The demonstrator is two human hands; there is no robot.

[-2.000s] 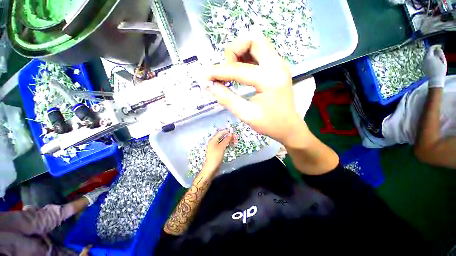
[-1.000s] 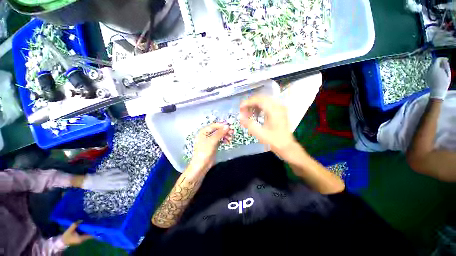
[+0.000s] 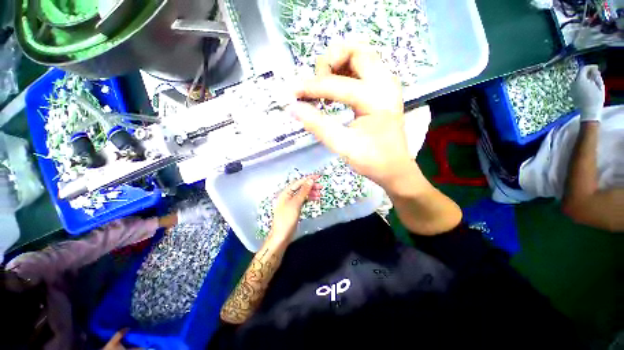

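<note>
My right hand (image 3: 366, 119) is raised over the right end of the machine's bright plate (image 3: 205, 140), thumb and forefinger nearly together at the metal blocks. Whether a piece is between the fingertips is too small and overexposed to tell. My left hand (image 3: 293, 203) is over the lower translucent tray (image 3: 236, 198), fingers curled and fingertips together; a small dark stem seems to stick out near them, but the hold is unclear. Small white and green stemmed pieces (image 3: 342, 195) lie in that tray. The upper translucent tray (image 3: 462, 41) is heaped with similar pieces.
A steel bowl feeder (image 3: 137, 51) stands upper left. Two dark knobs with hoses (image 3: 85, 147) sit by a blue bin (image 3: 75, 225). A neighbour's gloved hand (image 3: 198, 213) reaches into a blue floor bin (image 3: 147, 338). Another gloved hand (image 3: 588, 92) is beside the right blue bin (image 3: 496, 102).
My right hand has moved from the lower tray up to the machine plate. My left hand stays over the lower tray. The left neighbour's gloved hand has moved up and right. The view has shifted.
</note>
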